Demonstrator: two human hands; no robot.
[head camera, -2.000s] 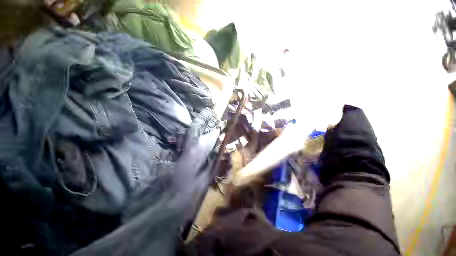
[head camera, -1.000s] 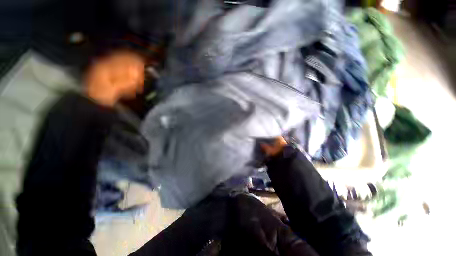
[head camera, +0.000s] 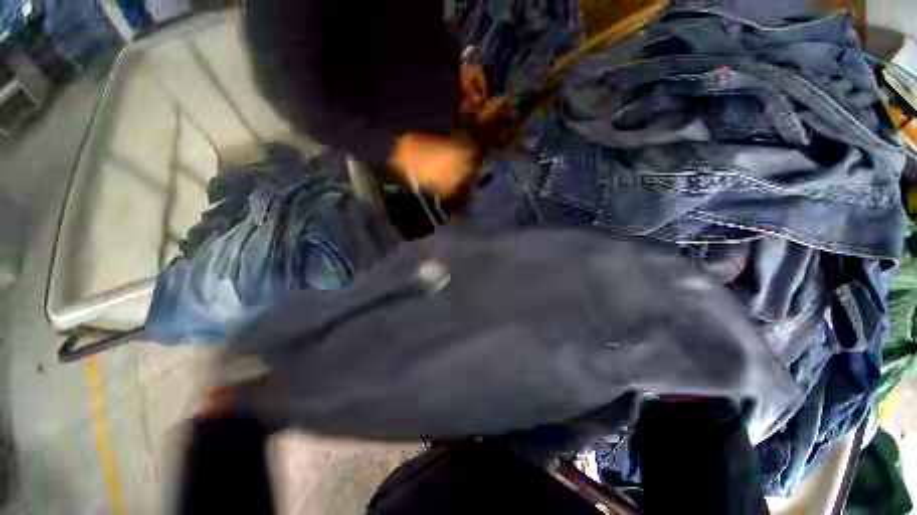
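Note:
A blurred grey-blue denim garment (head camera: 483, 332) is stretched across the front of me, with a pale round spot near its upper edge. My left hand (head camera: 223, 398) is a blurred patch at its left end, closed on the cloth above a dark sleeve. My right hand (head camera: 694, 399) is at its lower right edge, mostly hidden by cloth and sleeve, and appears to grip it. A large denim pile (head camera: 704, 171) with pale stitched seams lies behind and to the right.
A pale plastic cart (head camera: 131, 191) stands at the left, with blue denim (head camera: 271, 251) at its near right side. Another person in dark clothes is across from me, one hand (head camera: 437, 166) near the pile. Green cloth (head camera: 880, 483) lies at the lower right; a yellow floor line (head camera: 104, 433) runs at the left.
The view has swung, bringing the pale cart and the other person into clearer sight. The grey-blue garment, bunched before, is now spread sideways between my hands. My left hand has moved down to its left end.

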